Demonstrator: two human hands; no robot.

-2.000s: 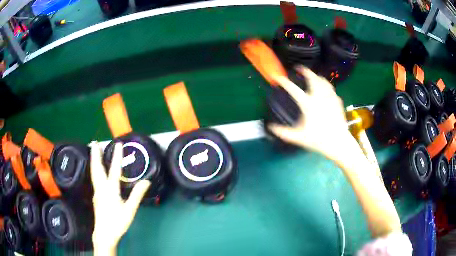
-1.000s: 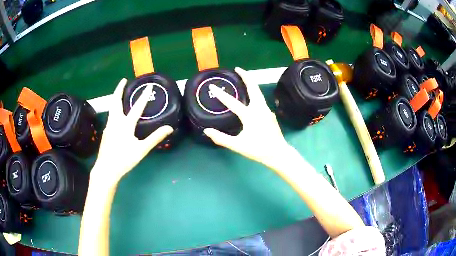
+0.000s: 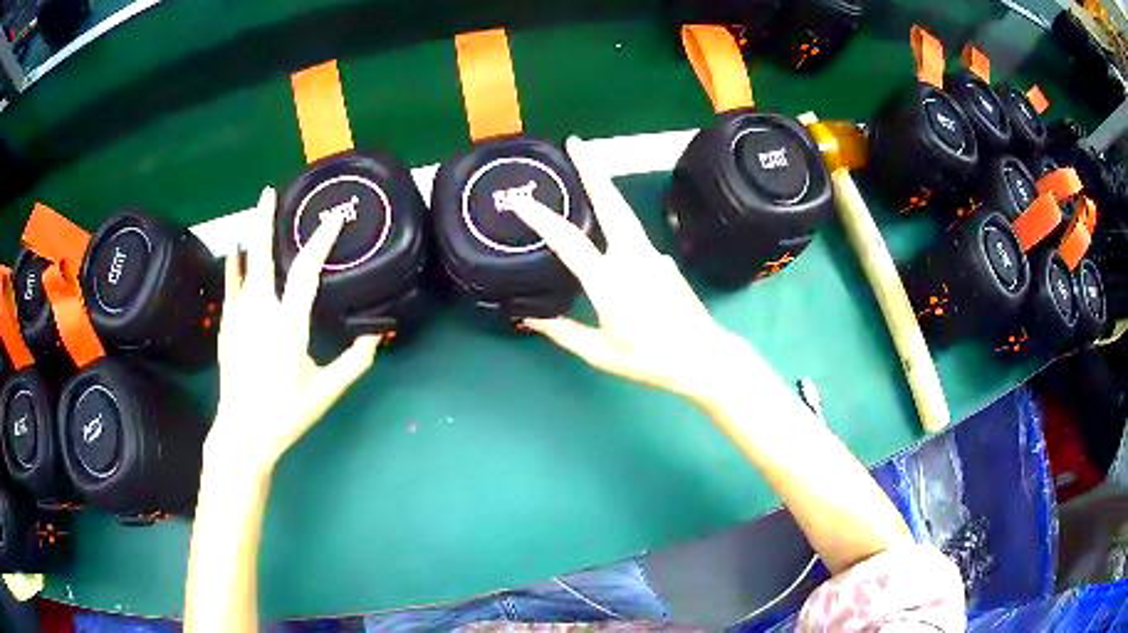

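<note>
Two black speakers with orange straps and lit pale rings stand side by side: the left speaker (image 3: 371, 278) and the right speaker (image 3: 476, 254). My left hand (image 3: 278, 352) is on the left speaker, a finger on its top face and the thumb at its lower front side. My right hand (image 3: 643, 309) is on the right speaker in the same way, a finger on its top face. A third speaker (image 3: 742, 210) with an unlit ring stands to the right, untouched.
A mallet (image 3: 884, 278) with an amber head lies right of the third speaker. Several speakers are grouped at left (image 3: 149, 297) and right (image 3: 990, 266). A cable plug (image 3: 810, 396) lies beside my right forearm. Two speakers stand on the far belt. Blue bins (image 3: 977, 495) are below the bench edge.
The view has shifted slightly. My left thumb now lies at the left speaker's lower front, and my right thumb is lower on the right speaker. Both rings stay lit.
</note>
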